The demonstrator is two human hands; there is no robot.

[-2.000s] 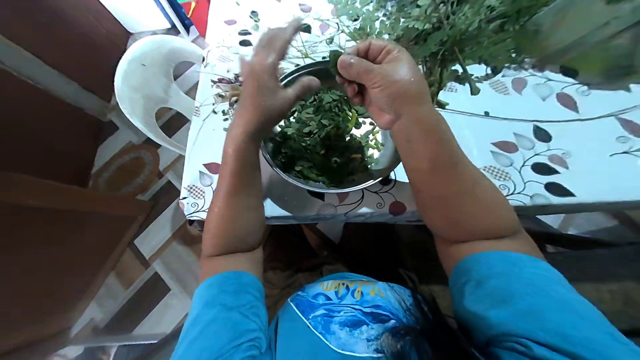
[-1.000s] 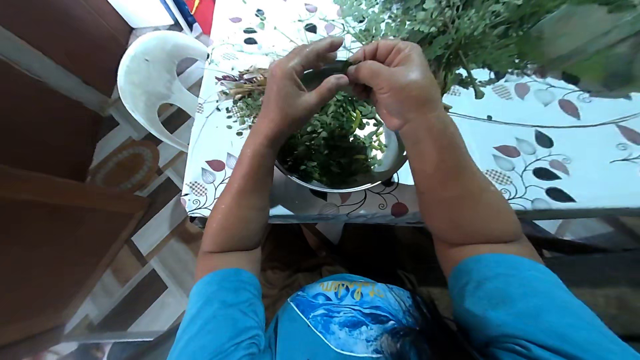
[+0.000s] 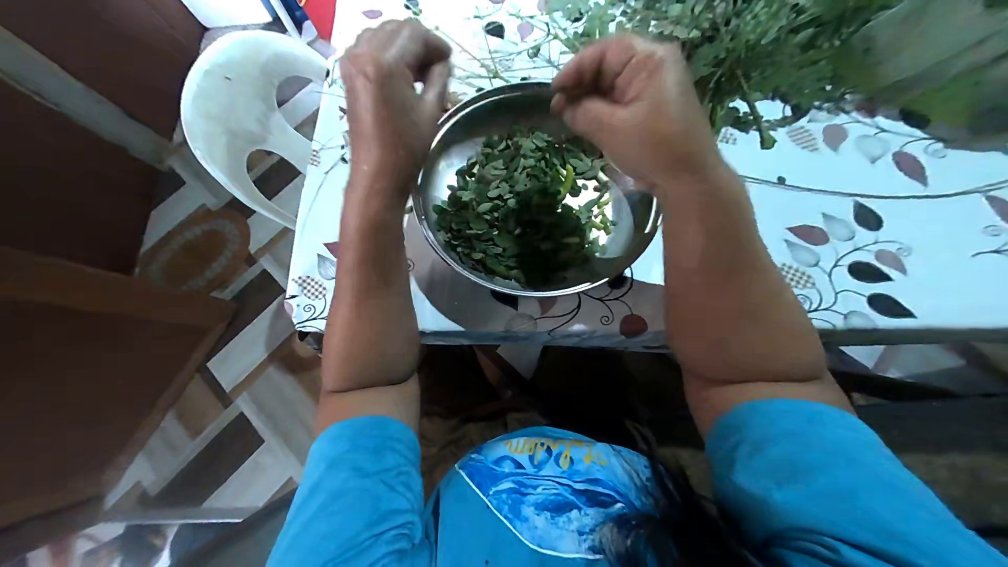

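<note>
A round stainless steel bowl [image 3: 441,236] with small green leaves [image 3: 512,189] inside stands near the table's front edge. Some yellow-green bits lie among the leaves on the right side. My left hand [image 3: 394,87] is raised at the bowl's upper left rim, its fingers curled; thin stems show beside it, and whether it grips any is unclear. My right hand [image 3: 630,102] is over the upper right rim, thumb and fingertips pinched together; anything between them is too small or blurred to tell. A heap of leafy green stems [image 3: 740,47] lies behind and right of my right hand.
The table has a leaf-patterned tablecloth [image 3: 945,276]. A white plastic chair [image 3: 228,118] stands at its left side. A blurred, translucent greenish thing [image 3: 929,71] is at the upper right. Loose thin stems lie behind the bowl. A brown wooden piece [image 3: 94,378] is at the lower left.
My hands were together over the bowl a second ago, with a green leafy piece between them; they are now apart, the left one moved left. More of the bowl's leaves show.
</note>
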